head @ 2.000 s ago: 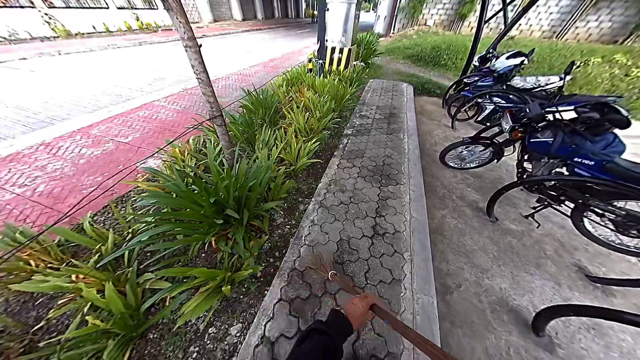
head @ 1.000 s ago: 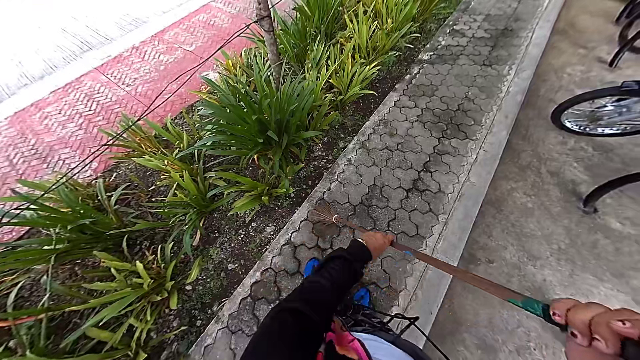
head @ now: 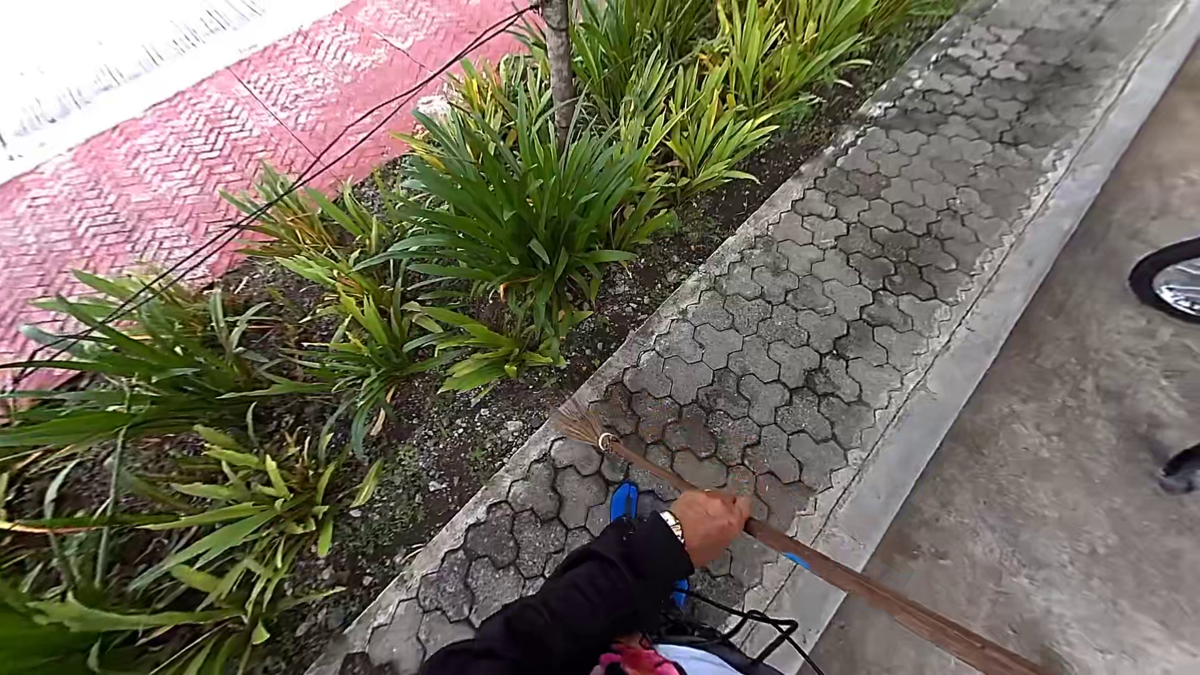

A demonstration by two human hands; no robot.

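A stick broom [head: 862, 583] with a brown wooden handle crosses the lower part of the view. My left hand [head: 710, 525], in a black sleeve and with a watch at the wrist, is closed around the handle near the bristle end. The thin bristles [head: 583, 427], bound by a light ring, are over the walkway's left edge, beside the planting bed. The handle runs out of view at the bottom right, and my right hand is out of the frame. Blue footwear [head: 623, 502] shows below the broom on the pavers.
A paved walkway [head: 797, 309] runs up to the right. Green plants [head: 525, 206] and a thin tree trunk [head: 560, 70] stand in the soil bed at left, crossed by dark wires. A concrete curb [head: 975, 356] borders the right side; a wheel [head: 1177, 281] stands beyond.
The view has turned down and left from the parked motorcycles. My right hand, seen on the green-wrapped handle end one second ago, has left the frame. My left hand still grips the handle.
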